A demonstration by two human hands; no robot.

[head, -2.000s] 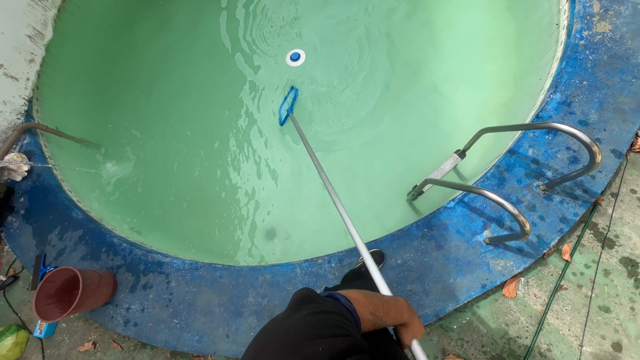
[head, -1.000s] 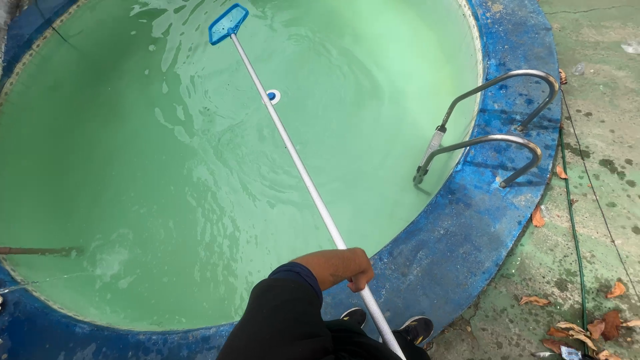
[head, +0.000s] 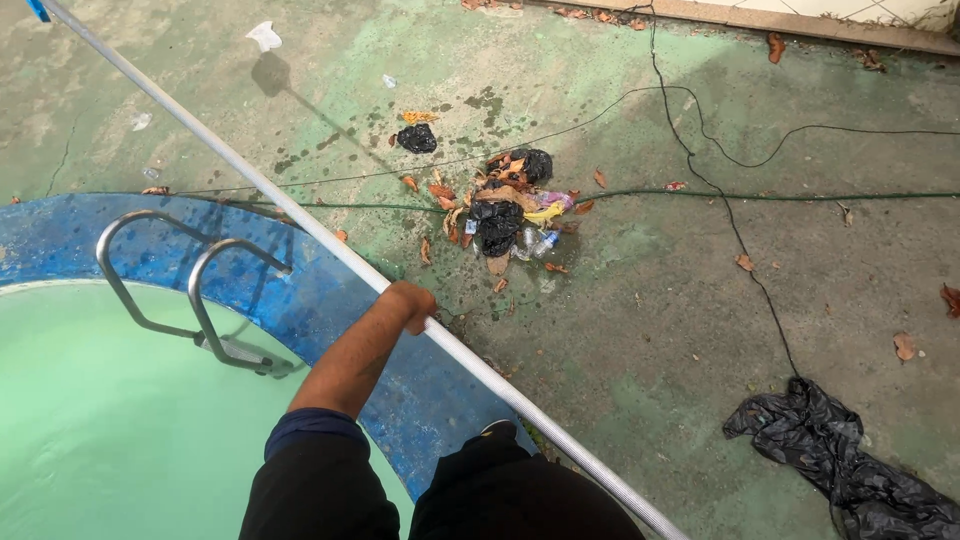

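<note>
My left hand is closed around a long ribbed metal pole, which slants from the upper left to the bottom of the view. At its far end, a piece of the blue skimmer net head shows at the top left corner; the rest is cut off by the frame edge. The pole passes above the pool's blue rim and the concrete floor. Below and left of my left hand lies the pool's green water. My right hand is out of view.
A metal pool ladder stands on the rim. Beyond my hand lie a pile of leaves, plastic bottles and black bags, a green hose and a thin black cable. A large black plastic bag lies at lower right.
The view has swung right, from the pool to the floor beside it. The net head, over the pool water a second ago, is now over the floor beyond the rim. My left hand still grips the pole.
</note>
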